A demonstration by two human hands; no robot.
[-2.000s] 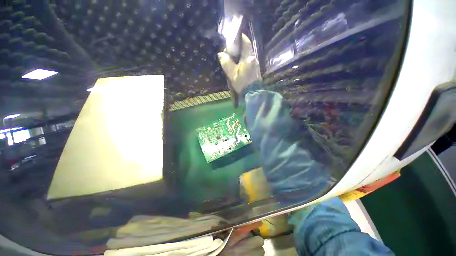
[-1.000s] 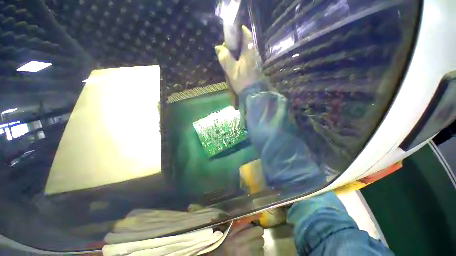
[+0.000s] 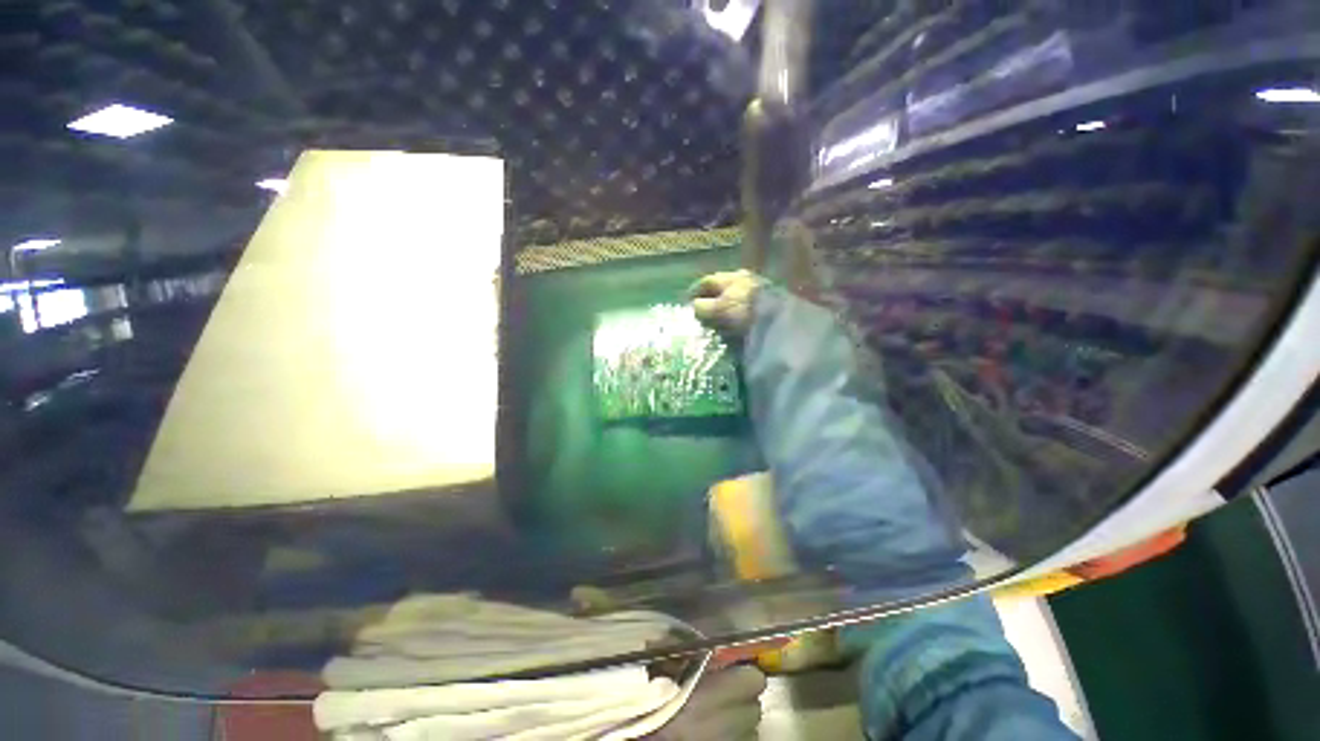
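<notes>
A small green circuit board (image 3: 666, 365) with white speckles lies at a slight angle over the green mat (image 3: 579, 471), inside the cabinet behind the curved window. A dark shadow shows under its front edge. My right hand (image 3: 727, 300), in a pale glove and blue sleeve, is at the board's upper right corner with its fingers curled. Whether they grip the edge is not clear. A pale grey upright shaft (image 3: 782, 65) with a darker lower part stands above and behind my right hand, apart from it. My left hand is not in view.
A large cream panel (image 3: 348, 348) stands left of the mat. Folded white cloth or gloves (image 3: 500, 705) lie at the lower edge. A yellow-orange cuff or pad (image 3: 749, 528) is beside my right forearm. Dark bumpy foam (image 3: 608, 130) lines the back. Reflections cross the window.
My right hand has let go of the pale shaft and come down to the board. The board's front edge now runs more level. The view has shifted a little.
</notes>
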